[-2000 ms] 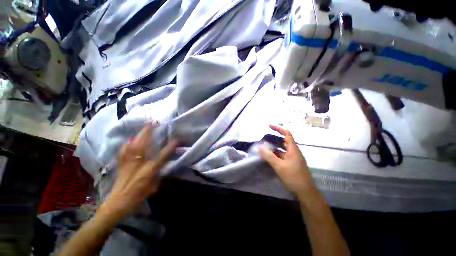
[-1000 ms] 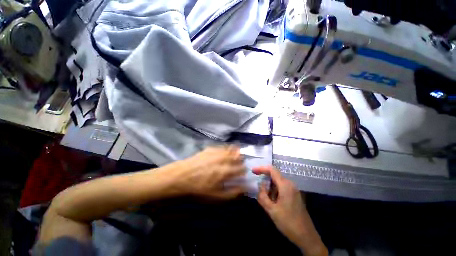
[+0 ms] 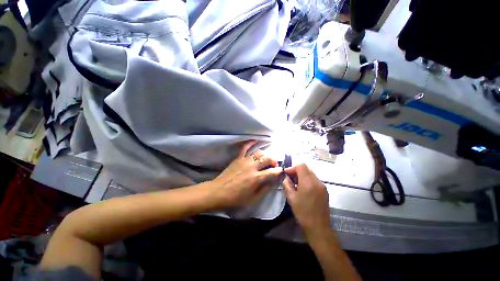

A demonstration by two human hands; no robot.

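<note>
A light grey garment panel [image 3: 181,104] with dark strips lies in large folds on the table left of the needle area. My left hand [image 3: 249,174] holds the panel's edge, its fingertips pinching near a short dark strip [image 3: 287,161]. My right hand [image 3: 307,192] pinches the same spot from the right, fingertips almost touching the left ones. The lower corner of the panel hangs at the table's front edge. The white sewing machine head [image 3: 351,77] stands just behind and right, its needle area [image 3: 323,131] brightly lit; glare hides detail there.
Dark-handled shears [image 3: 387,186] lie right of the needle. The ruler-marked front edge [image 3: 362,226] runs below. A bundle of grey pieces [image 3: 60,99] lies at left, with part of another machine [image 3: 15,55] beyond. A red basket [image 3: 24,200] is at lower left.
Both hands have moved up from the table's front edge toward the needle area, with the panel edge between them. The garment has been spread left and the dark strip now stands at the fingertips.
</note>
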